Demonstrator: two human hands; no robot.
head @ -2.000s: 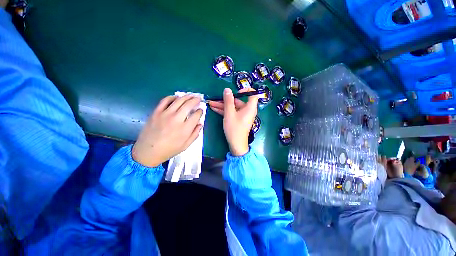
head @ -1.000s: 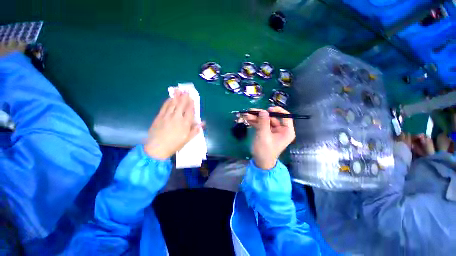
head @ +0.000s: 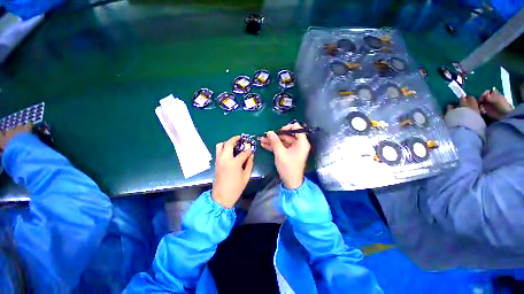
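Note:
My left hand (head: 231, 172) holds a round dark housing (head: 245, 144) between thumb and fingers, just above the bench's near edge. My right hand (head: 289, 154) holds thin black tweezers (head: 293, 131), with their tip pointing left at the housing's right side. Whether the tip touches it is too small to tell. Several open round housings with small white-yellow parts inside, one of them here (head: 252, 102), lie in a loose cluster beyond my hands. A stack of long white strips (head: 184, 136) lies left of my left hand.
A tall clear tray stack (head: 339, 163) holding discs with orange tabs stands close to the right of my right hand. A dark round object (head: 253, 23) lies at the far side of the green bench (head: 132, 132). People in smocks sit at left and right; the left one's hand touches a patterned sheet (head: 22, 117).
My left hand has left the white strips and now holds a housing. My right hand has brought the tweezers beside it. The view has turned, showing the tray stack more from above.

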